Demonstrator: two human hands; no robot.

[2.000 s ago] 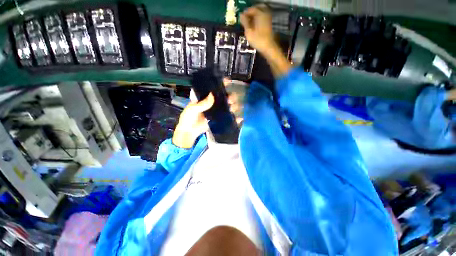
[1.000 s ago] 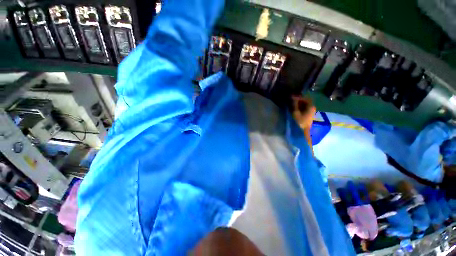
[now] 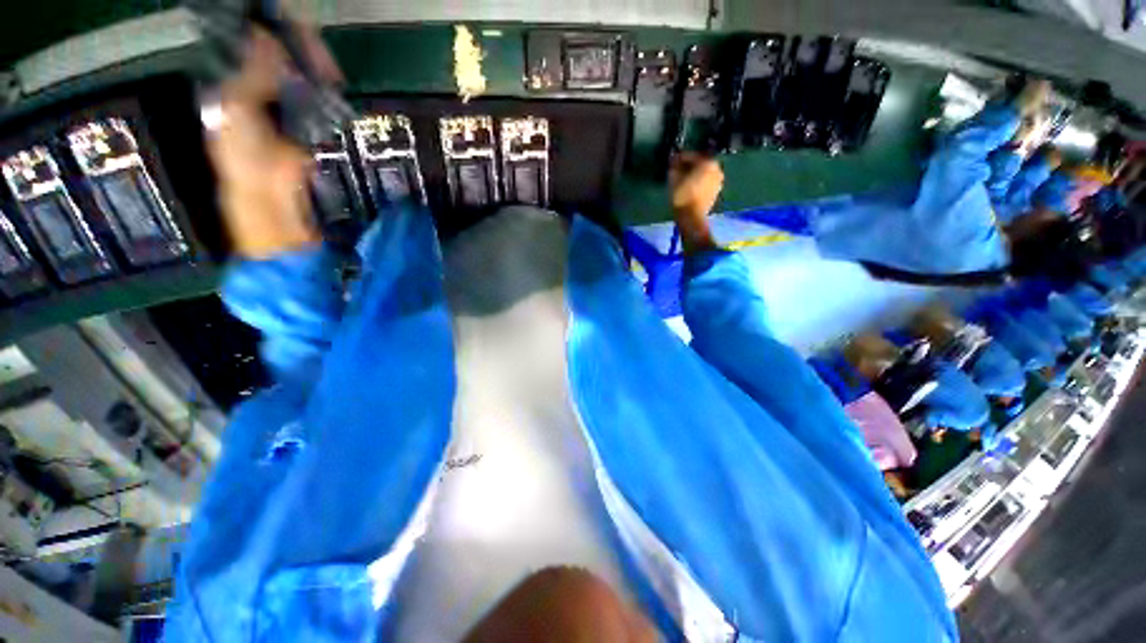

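My left hand (image 3: 261,176) is blurred at the upper left, over the gap between two phone trays. It holds a blurred dark grey flat piece (image 3: 308,94), perhaps a phone part. The middle black tray (image 3: 584,151) holds several open phones, one of them here (image 3: 473,161), with silvery boards at their far ends. Its right end shows bare black. My right hand (image 3: 695,191) is at the bench edge just right of this tray, fingers curled; whether it holds anything is unclear.
Another tray with open phones (image 3: 126,189) lies at the left. A small fixture (image 3: 588,63) and a row of black housings (image 3: 811,94) are beyond and right of the middle tray. A pale rail (image 3: 415,28) runs behind. People in blue smocks (image 3: 961,189) are at the right.
The view has shifted right. My left arm, which reached up out of the picture, has drawn back, and the hand now shows with a grey piece. My right hand stays near the bench edge.
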